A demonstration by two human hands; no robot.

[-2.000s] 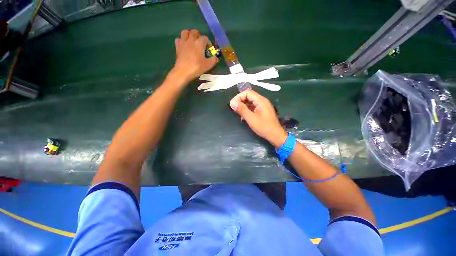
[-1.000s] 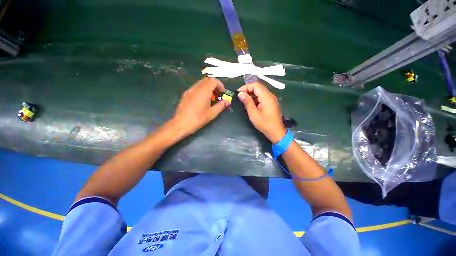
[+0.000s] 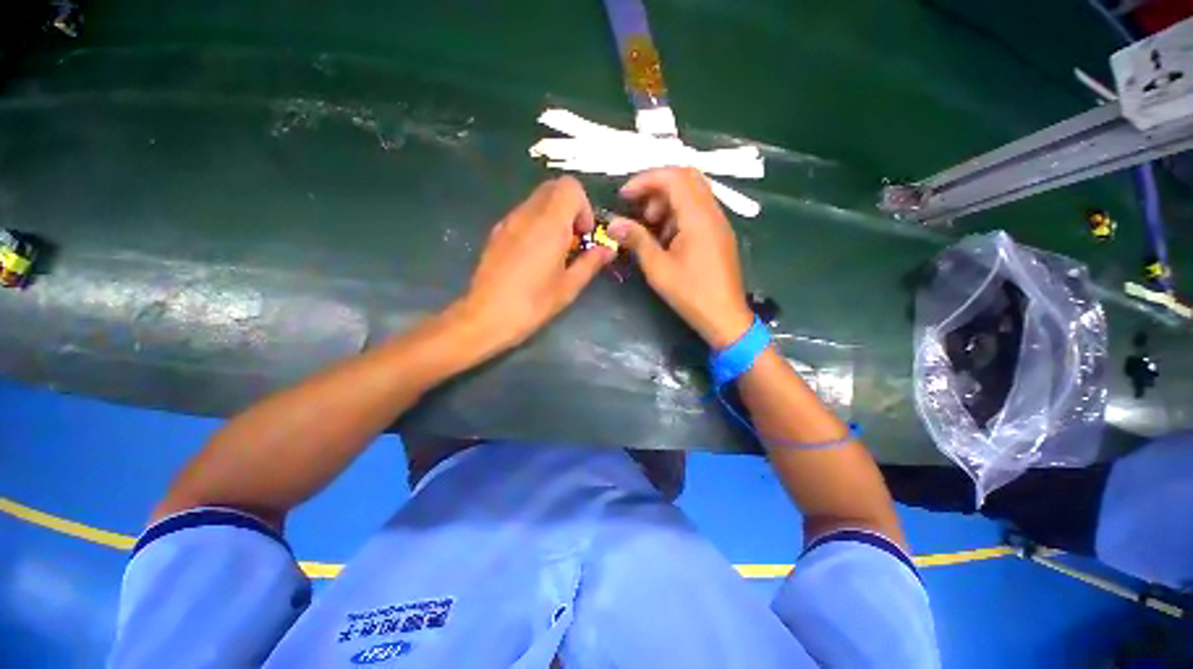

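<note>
A small circuit board module (image 3: 603, 237) with a yellow block is held between my two hands, above the dark green belt. My left hand (image 3: 534, 260) grips it from the left with thumb and fingers. My right hand (image 3: 686, 248) touches its right side with the thumb, its fingers curled above. Whether my right fingers hold a small part cannot be seen. The blue wrist strap (image 3: 742, 353) is on my right wrist. Small black parts (image 3: 763, 310) lie on the belt, partly hidden behind my right wrist.
White strips (image 3: 615, 154) lie across the end of the blue-purple strip (image 3: 629, 22). An open clear plastic bag (image 3: 1066, 353) with dark contents stands at right, below a metal frame arm (image 3: 1034, 160). Other modules sit far left (image 3: 16, 258) and right (image 3: 1100, 225). A person's blue sleeve (image 3: 1151, 510) shows at right.
My left hand has brought a module from beside the blue-purple strip back to my right hand, and my right thumb now touches it. The module at left has shifted toward the picture's left edge.
</note>
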